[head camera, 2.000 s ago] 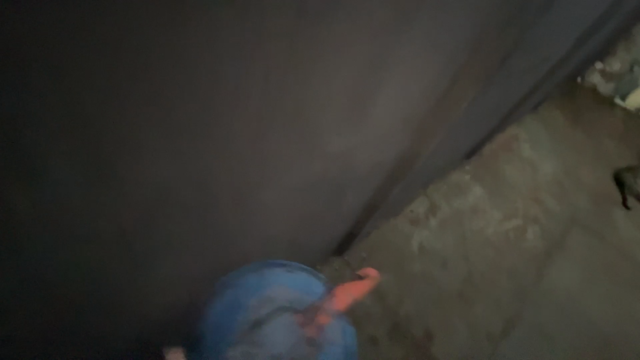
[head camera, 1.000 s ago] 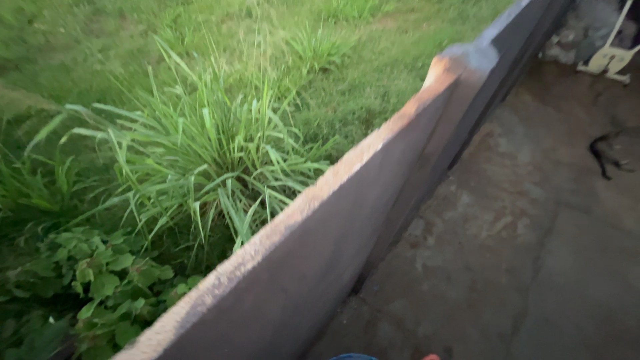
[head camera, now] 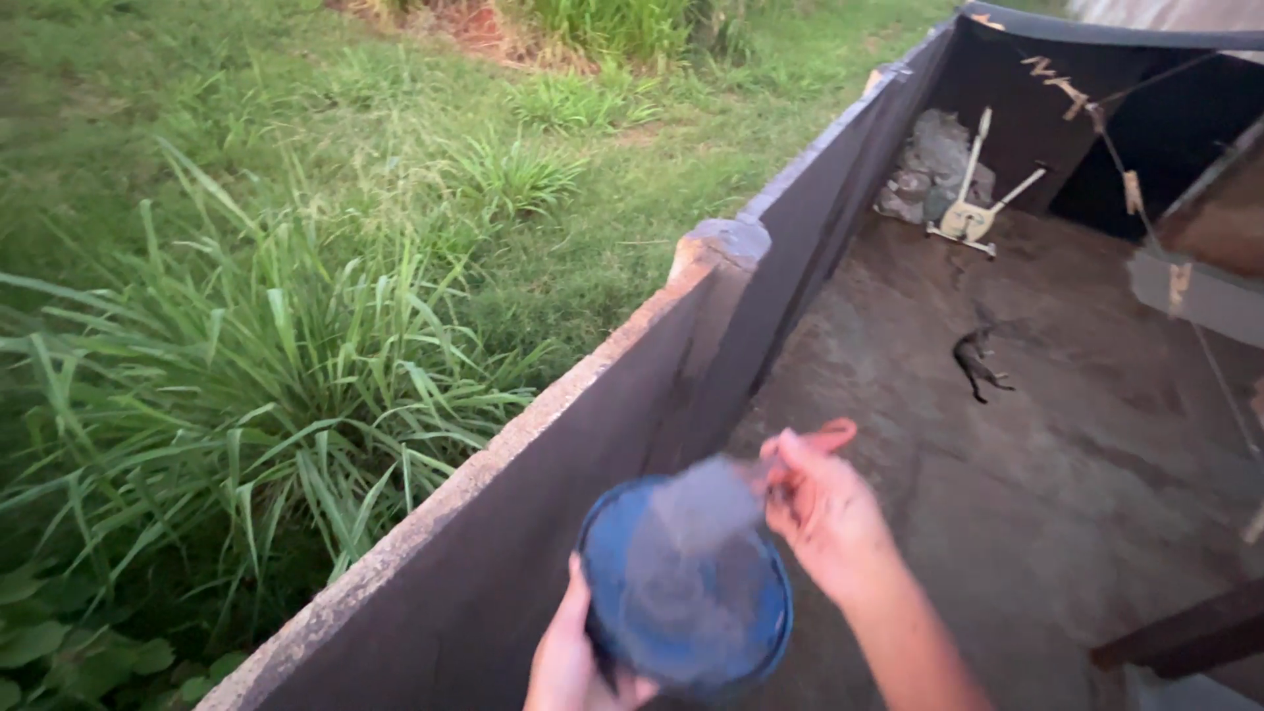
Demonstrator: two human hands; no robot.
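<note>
My left hand (head camera: 583, 647) grips the lower left side of a round blue container (head camera: 681, 592) with grey material inside. My right hand (head camera: 825, 513) holds the orange-red handle (head camera: 829, 434) of a tool whose blurred grey blade (head camera: 706, 504) is over the container's upper part. The blade looks like a trowel or spatula, but blur hides its exact shape. Both hands are beside the dark inner face of a low wall (head camera: 553, 553).
Tall grass (head camera: 296, 346) grows beyond the wall's rough top edge (head camera: 494, 454). On the concrete floor (head camera: 869, 355) lies a dark cat (head camera: 978, 365). A cream metal-framed object (head camera: 968, 217) stands near the far corner. A line with clothespins (head camera: 1132, 193) hangs at right.
The view has swung up and widened. Both hands and the blue container, barely visible at the bottom edge one second ago, are now in full sight, with the tool's blade over the container.
</note>
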